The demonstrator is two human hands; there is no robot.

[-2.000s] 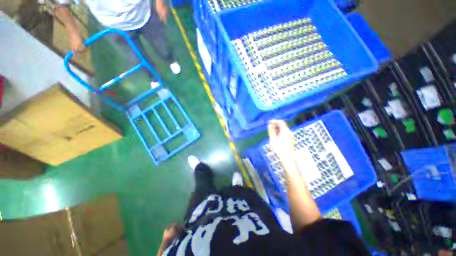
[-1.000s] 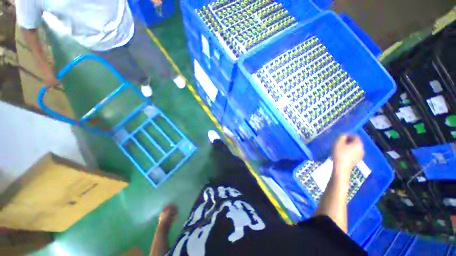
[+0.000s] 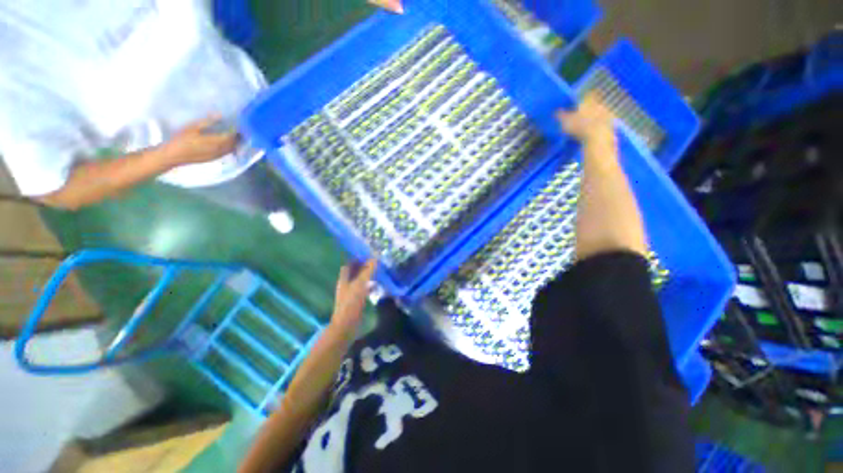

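Note:
A blue tote [image 3: 319, 192] with rows of small silver and yellow-green parts [image 3: 416, 139] is in front of me, tilted, partly over another blue tote [image 3: 689, 249] of similar parts. My left hand [image 3: 353, 288] is at its near corner, fingers against the wall. My right hand [image 3: 589, 120] grips its right rim near the corner. Another person's hand [image 3: 211, 141] is at the tote's left corner, and part of another hand shows at its far edge. The tote's underside is hidden.
A person in a light shirt [image 3: 120, 83] stands at the left. A blue trolley [image 3: 250, 323] is on the green floor at lower left, near brown cartons [image 3: 157, 453]. More blue totes [image 3: 679, 115] are at upper right. Dark racks with white and green labels [image 3: 804, 296] stand at right.
Both my hands have come onto a tote, which now lies further left, between me and the other person. That person has moved closer and let go of the trolley.

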